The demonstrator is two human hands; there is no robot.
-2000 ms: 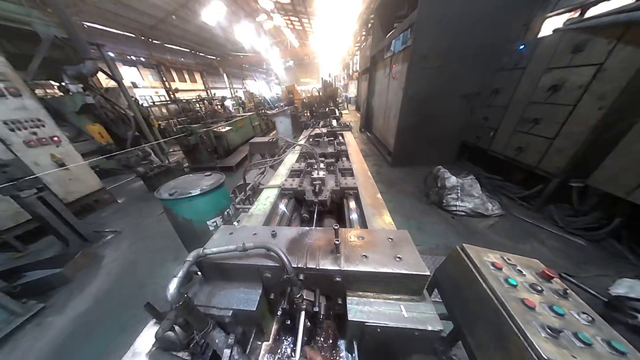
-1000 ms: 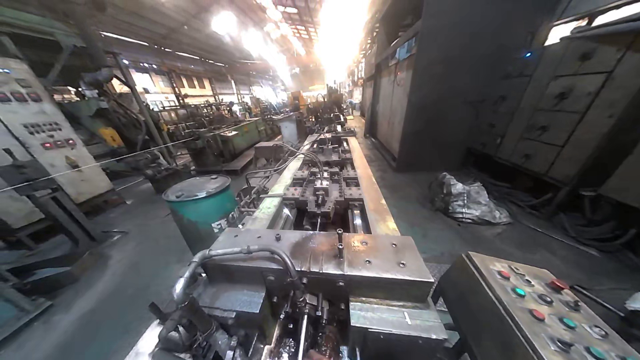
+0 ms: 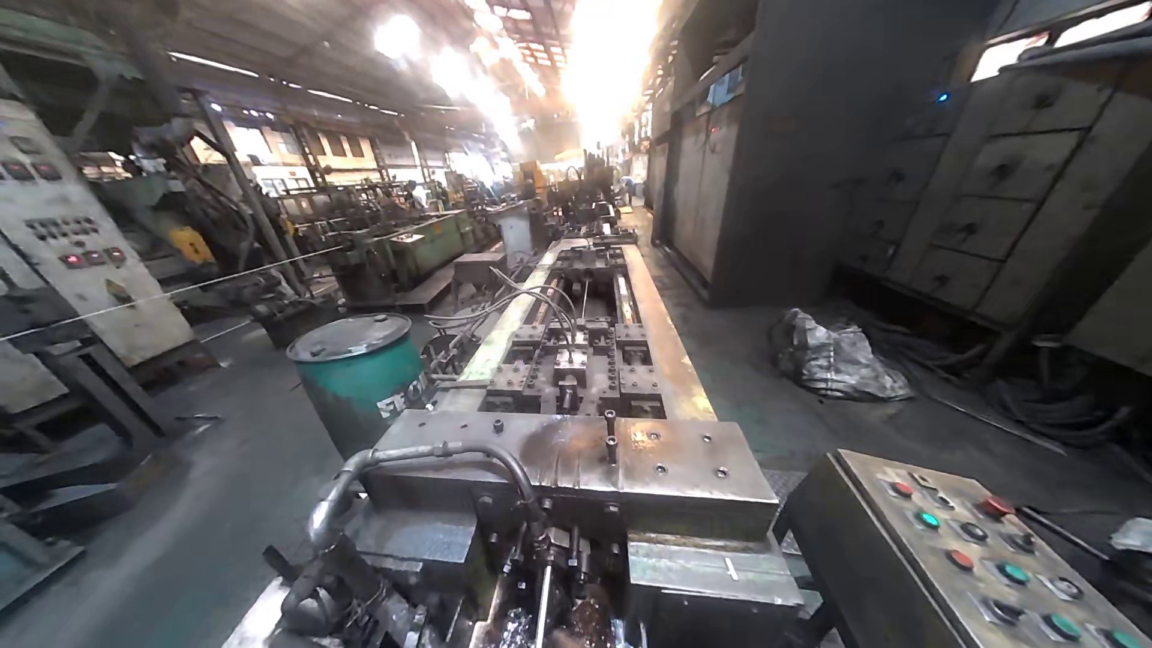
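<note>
Neither my left hand nor my right hand can be made out in the head view. A long metal machine bed runs away from me, with a thick steel plate (image 3: 684,459) across its near end. A bent metal-sheathed hose (image 3: 441,450) arches over the plate's left part. Below the plate, a thin bright rod (image 3: 544,598) points toward me among dark, wet-looking machine parts. Farther along the bed sits a carriage (image 3: 571,360) with cables attached. At the lower right stands a metal control panel (image 3: 954,558) with red and green buttons and black knobs.
A green drum (image 3: 360,382) stands left of the bed. A crumpled silvery plastic bag (image 3: 841,355) lies on the floor at right, near hoses and tall dark cabinets (image 3: 1026,162). At far left is an electrical cabinet (image 3: 81,252), with a taut line crossing in front.
The carriage on the machine bed has moved farther along the rails, toward me.
</note>
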